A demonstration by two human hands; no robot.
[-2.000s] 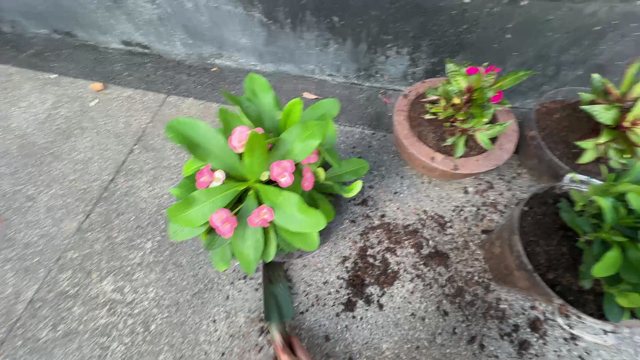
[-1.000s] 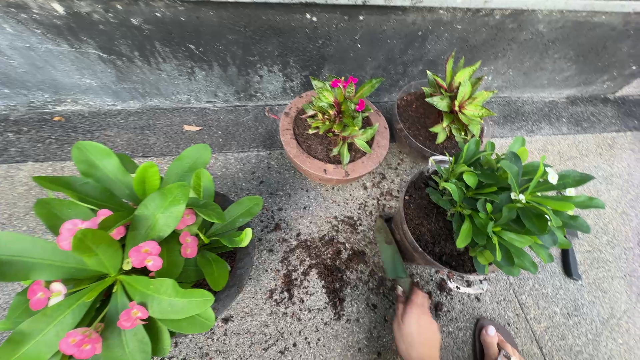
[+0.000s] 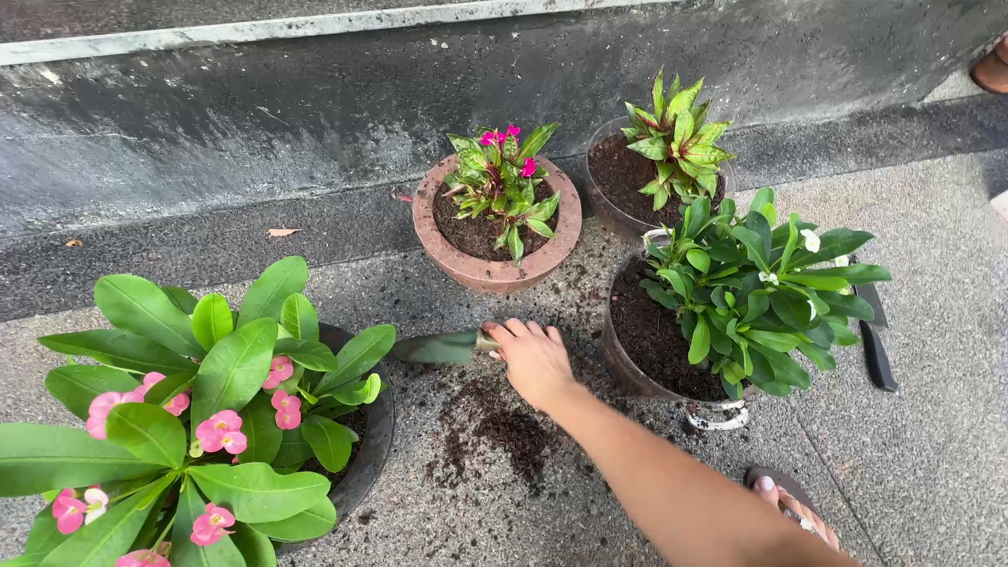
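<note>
My right hand reaches in from the lower right, closed around the handle of a garden trowel whose blade points left. The blade lies low over the concrete, its tip near the rim of a dark pot holding a pink-flowered crown of thorns plant. Loose soil is scattered below my hand. Behind it stands a terracotta-coloured bowl pot with a magenta-flowered plant. To its right is a pot with a white-flowered plant. My left hand is out of view.
A round pot with a variegated leafy plant stands at the back right. A black-handled tool lies right of the white-flowered plant. A dark-stained wall runs behind. A sandalled foot is at lower right; part of brown footwear shows upper right.
My right hand and the trowel have moved left, away from the white-flowered plant's pot and toward the pink-flowered one. The blade pointed up beside that pot before; now it points left. The view has shifted.
</note>
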